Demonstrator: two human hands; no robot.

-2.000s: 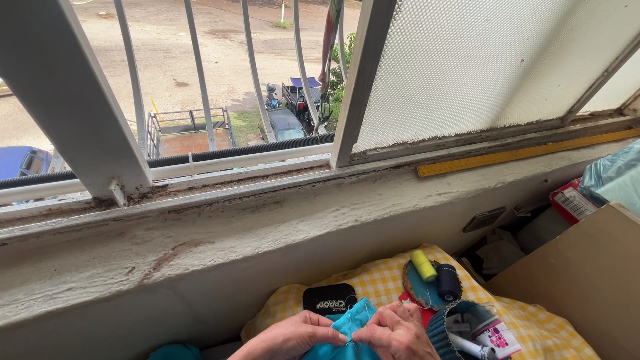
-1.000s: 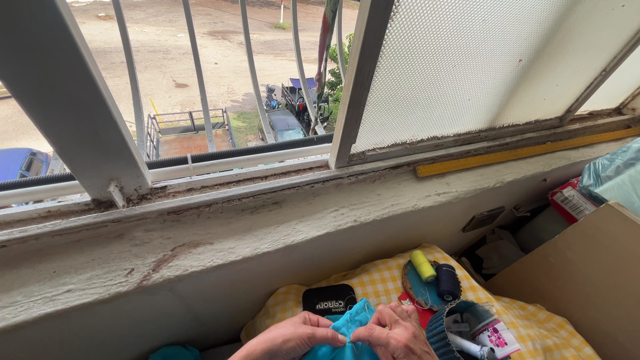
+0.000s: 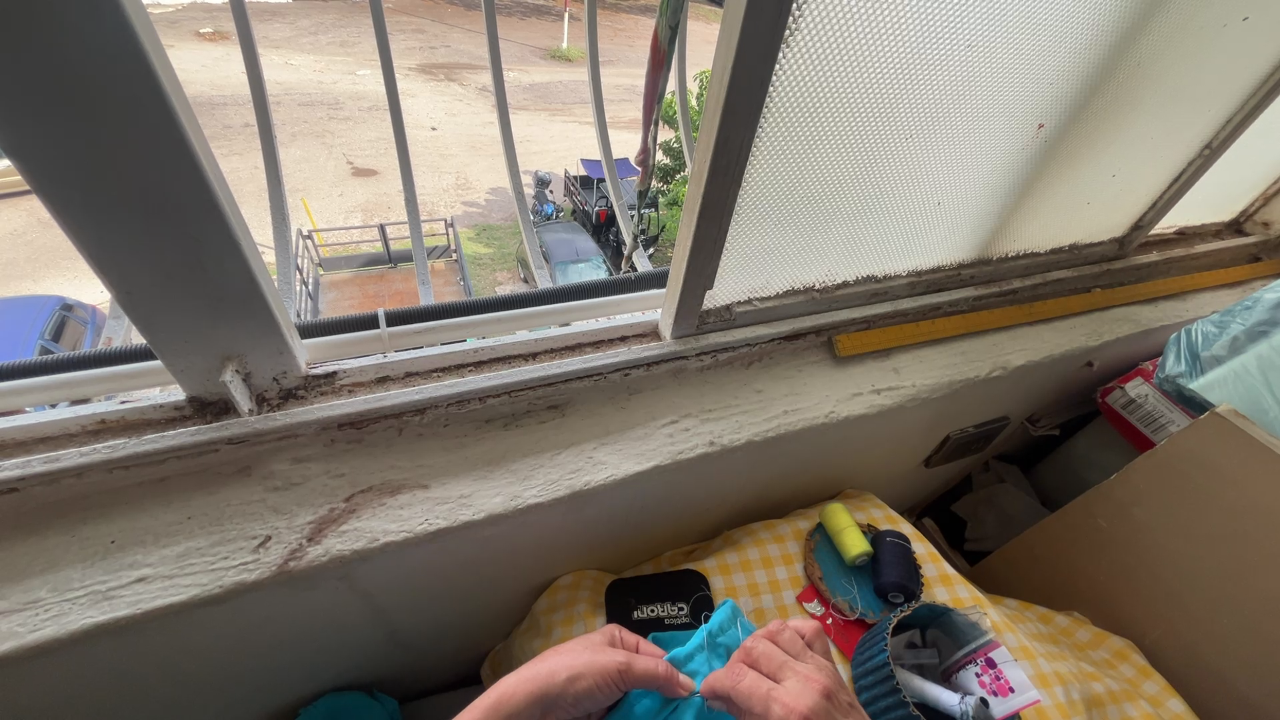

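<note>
Turquoise fabric (image 3: 705,655) is pinched between my left hand (image 3: 590,675) and my right hand (image 3: 780,672) at the bottom centre. Their fingertips nearly meet on it. A small thin glint, perhaps a needle, shows at my right fingertips, and pale thread lies over the cloth. Behind the fabric is a black case (image 3: 660,600) bearing writing. Right of my hands, a yellow-green thread spool (image 3: 845,534) and a dark navy spool (image 3: 895,567) rest on a round blue lid (image 3: 845,575). A ribbed blue round container (image 3: 877,665) holds packets and small items, next to a red packet (image 3: 835,622).
Yellow gingham cloth (image 3: 770,560) lies beneath these things. Beyond it are the wall ledge (image 3: 450,450) and a barred window. A yellow folding rule (image 3: 1050,308) rests on the ledge. At right stand a cardboard panel (image 3: 1140,540), a red box (image 3: 1145,405) and a bluish plastic bag (image 3: 1230,350).
</note>
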